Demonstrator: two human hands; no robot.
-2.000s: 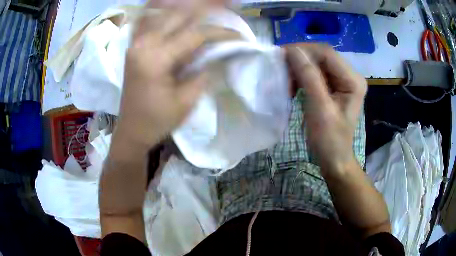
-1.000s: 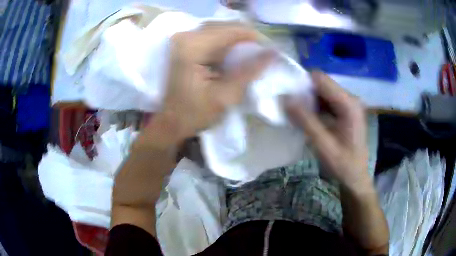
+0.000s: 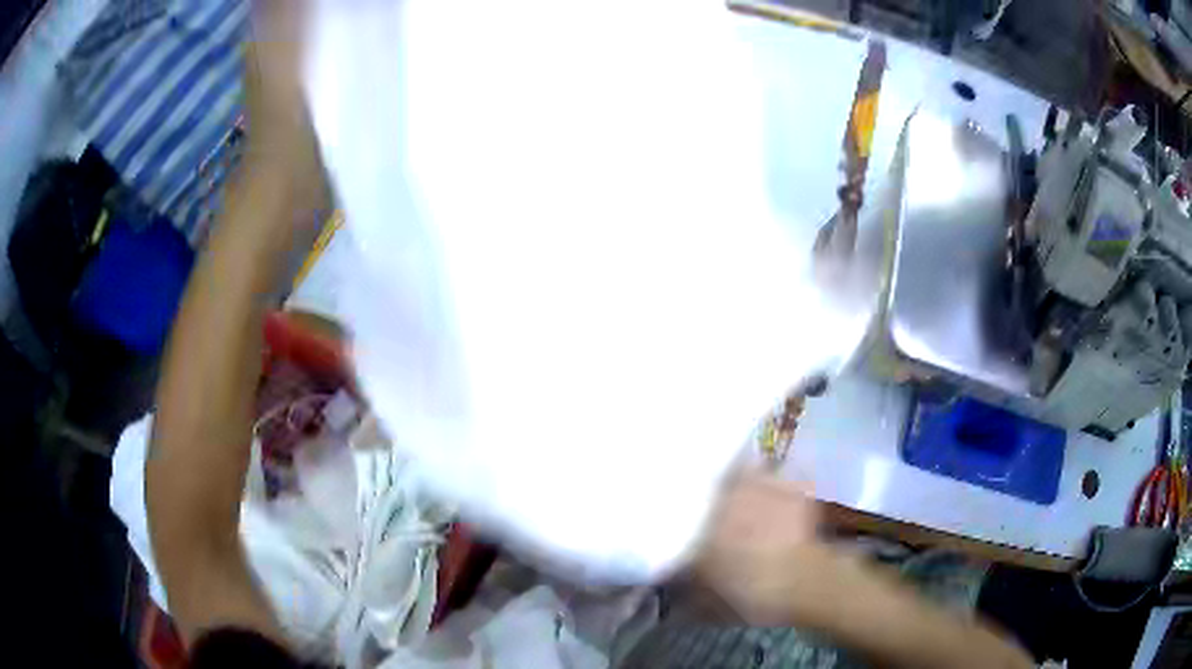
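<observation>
A large white cloth (image 3: 575, 288) is spread out in front of me, blurred and overexposed, and covers the middle of the view. My left hand (image 3: 280, 79) is at the top left beside the cloth's edge, cut off by the top of the picture; its fingers do not show. My right hand (image 3: 765, 529) is blurred at the cloth's lower right edge and appears to hold that edge; its fingertips are unclear.
The overlock machine (image 3: 1092, 235) with a shiny metal plate (image 3: 961, 248) stands right. Before it lie a blue plate (image 3: 983, 448), red-handled scissors (image 3: 1153, 497) and a grey pouch (image 3: 1127, 554). A red basket (image 3: 307, 342) and white pieces (image 3: 373, 536) are lower left.
The view has turned left. The crumpled white cloth is now raised and spread wide. My left hand has moved up and left to the top edge; my right hand is lower in the picture.
</observation>
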